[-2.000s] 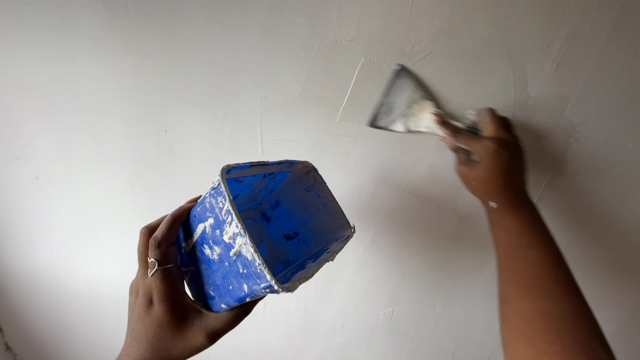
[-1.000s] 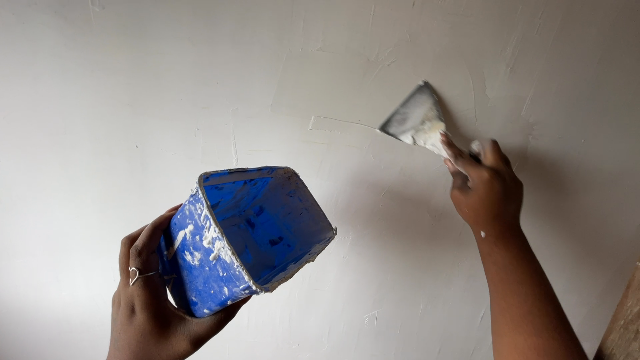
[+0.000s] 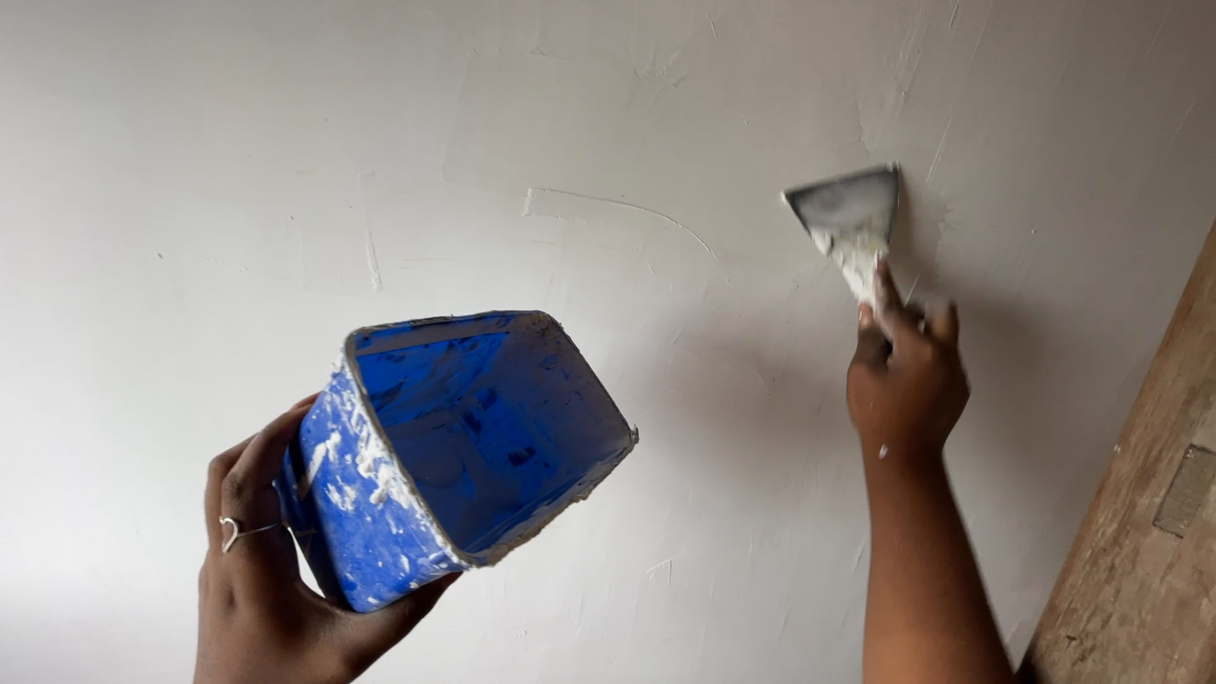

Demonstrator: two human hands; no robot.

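Observation:
My left hand (image 3: 275, 579), with a ring on one finger, grips a blue plastic container (image 3: 380, 513) from below and the left side. The container is tilted with its mouth toward me; white filler is smeared on its outside and rim, and thin residue coats the inside. At the right, my right hand (image 3: 907, 375) is closed around the handle of a putty knife (image 3: 850, 214). Its wide metal blade points up against the pale wall (image 3: 608, 123), and white filler covers the lower blade and neck. A small white spot marks my right wrist.
The wall bears thin ridges, scratches and a curved line left of the blade. A worn wooden board or frame (image 3: 1121, 532) runs diagonally along the lower right edge, with a rectangular patch on it. Shadows of my right hand and the container fall on the wall.
The putty knife has moved right across the wall, and its blade has turned to point more upward. The curved line extends farther than before. More of the wooden board shows at the right.

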